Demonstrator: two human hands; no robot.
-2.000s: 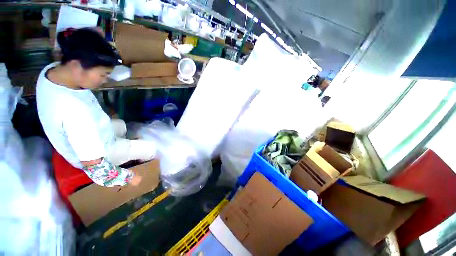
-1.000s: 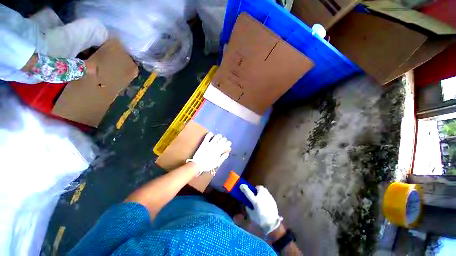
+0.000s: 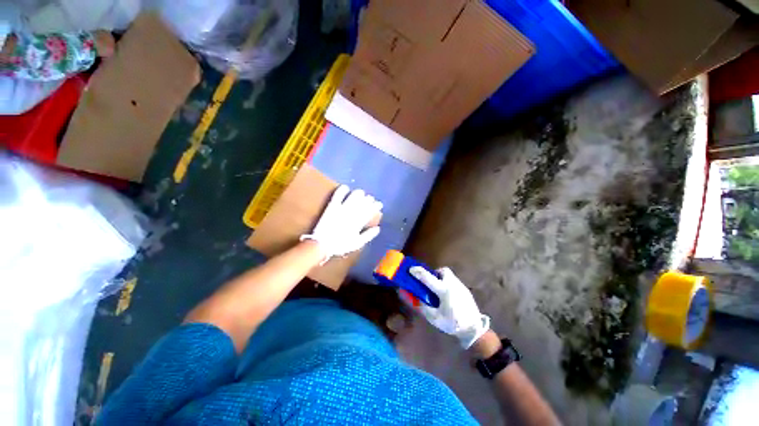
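A small brown carton (image 3: 287, 211) lies on the grey-blue work surface sheet (image 3: 379, 174), over the near end of the yellow crate. My left hand (image 3: 344, 225), in a white glove, lies flat on the carton's right part with its fingers spread. My right hand (image 3: 450, 308), also gloved, holds the blue and orange tape gun (image 3: 408, 276) just right of the sheet's near edge, apart from the carton. The carton's flaps and any tape on it cannot be made out.
Brown carton blanks (image 3: 429, 62) lean on the blue bin (image 3: 545, 62), a white strip (image 3: 374, 133) at their foot. The yellow crate (image 3: 291, 158) edges the sheet. A yellow tape roll (image 3: 678, 309) is at right by a stained wall. A seated person's sleeve (image 3: 54, 56) is upper left.
Since one second ago, my right hand and the tape gun sit a little higher in view; my left hand stays on the carton. Two seconds ago neither hand showed and the view faced the seated person.
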